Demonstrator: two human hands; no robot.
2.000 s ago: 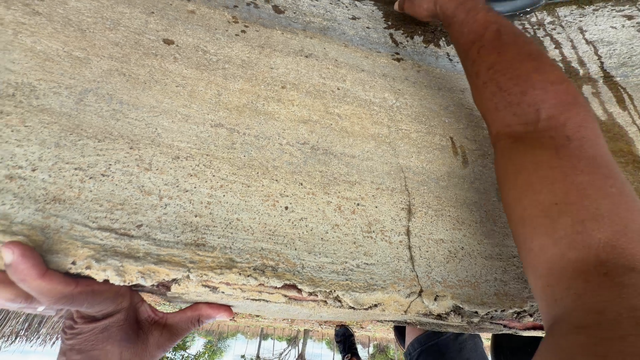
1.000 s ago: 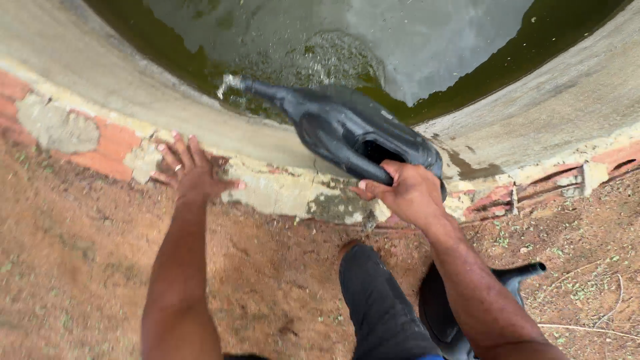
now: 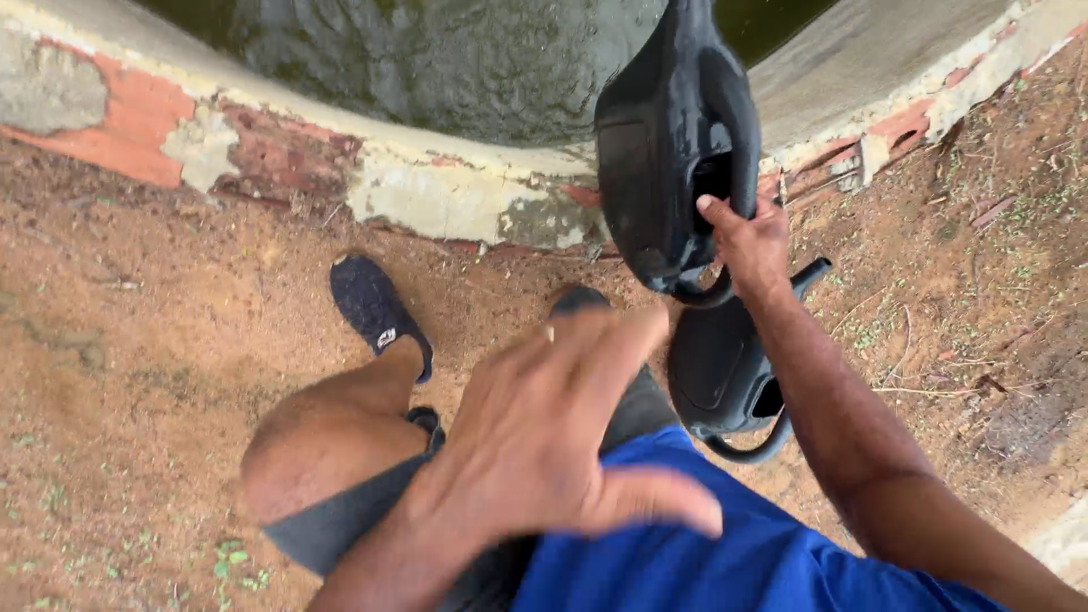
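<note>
My right hand (image 3: 752,242) grips the handle of a wet black plastic watering can (image 3: 646,170), which is held over the tank's rim with its spout toward the water. Blurred and in front of my body, my left hand (image 3: 552,416) holds nothing, its thumb spread from the fingers. A second black watering can (image 3: 718,370) rests on the dirt beside my leg, below my right hand, its spout pointing up and to the right.
The curved rim (image 3: 433,191) of a masonry tank, with chipped plaster and exposed brick, crosses the view. Greenish water (image 3: 442,68) lies inside it. My shod foot (image 3: 374,302) stands on bare reddish dirt (image 3: 153,340) with small weeds and dry twigs.
The watering can has come up from the water toward me, its spout swinging from leftward to away from me. My left hand has left the rim, where it rested a second ago.
</note>
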